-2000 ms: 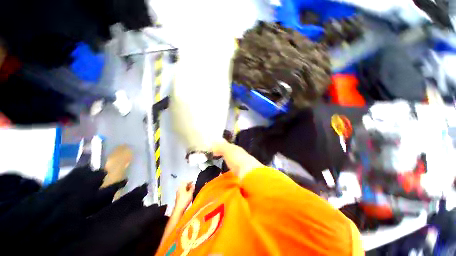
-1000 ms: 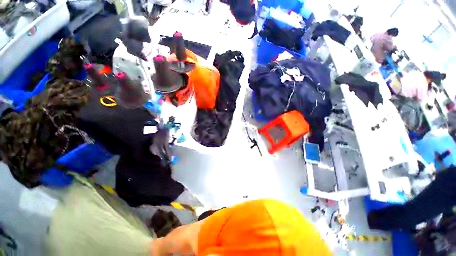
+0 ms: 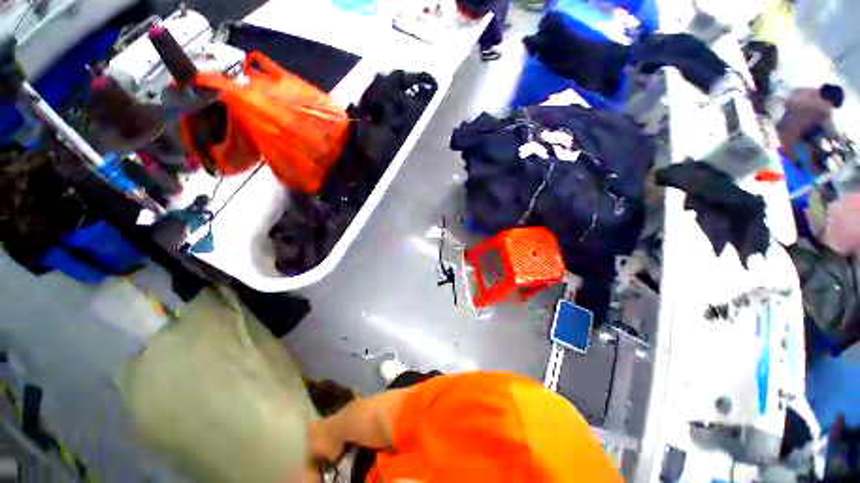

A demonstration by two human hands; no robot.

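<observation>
A khaki-green cloth sack bulges at the lower left, blurred. My right hand is at its right edge, near the bottom of the picture, and grips it; the fingers are blurred and partly hidden. My bare forearm comes out of an orange sleeve at the bottom centre. My left hand is not in view.
A white trough with dark pieces and an orange bag stands at upper left. An upturned red stool lies beside a dark garment heap. A blue treadle and white machine tables are on the right.
The view has swung, and the trough and red stool show nearer and lower left. The sack is still held at lower left and has shifted right and up in the picture.
</observation>
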